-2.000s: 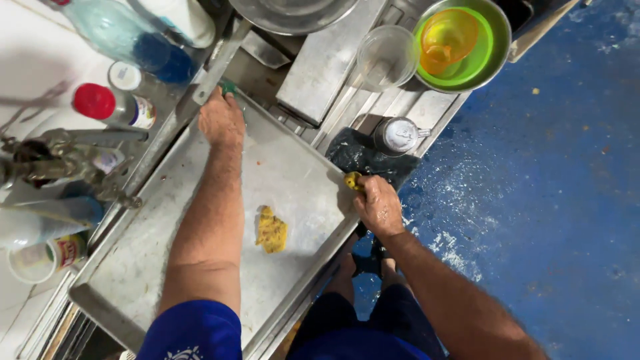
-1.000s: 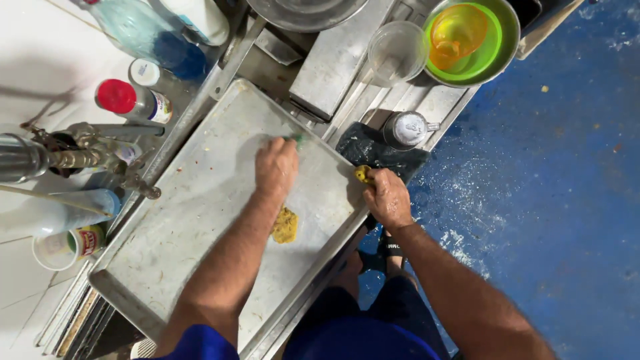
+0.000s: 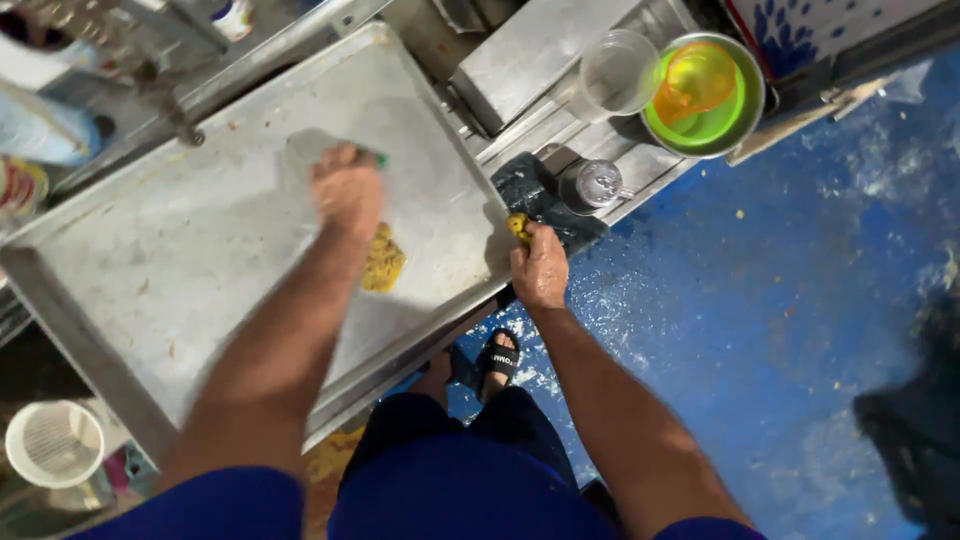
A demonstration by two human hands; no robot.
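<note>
A large metal tray point(image 3: 225, 255) with a raised rim lies at a slant under my arms. My left hand point(image 3: 349, 184) is closed over a green scouring pad point(image 3: 379, 159) on the tray's surface; only an edge of the pad shows beyond my fingers. Just below that hand, a yellow, dark-flecked piece of sponge or cloth point(image 3: 384, 261) lies on the tray. At the tray's right corner is my right hand point(image 3: 541, 262), its fingers closed on a yellow, dark-flecked thing point(image 3: 517, 225) of which only the end shows, close to the rim.
Beyond the right corner, a metal cup point(image 3: 598, 184) stands by a wet black cloth point(image 3: 536, 184). Behind are a clear plastic tub point(image 3: 616, 75) and a metal bowl point(image 3: 756, 112) holding green and orange vessels. A metal faucet point(image 3: 169, 101) juts in at upper left; a white tub point(image 3: 56, 444) stands lower left.
My left hand has moved from the tray's far edge in toward its middle, over the surface. The right hand stays by the right corner. The view has shifted.
</note>
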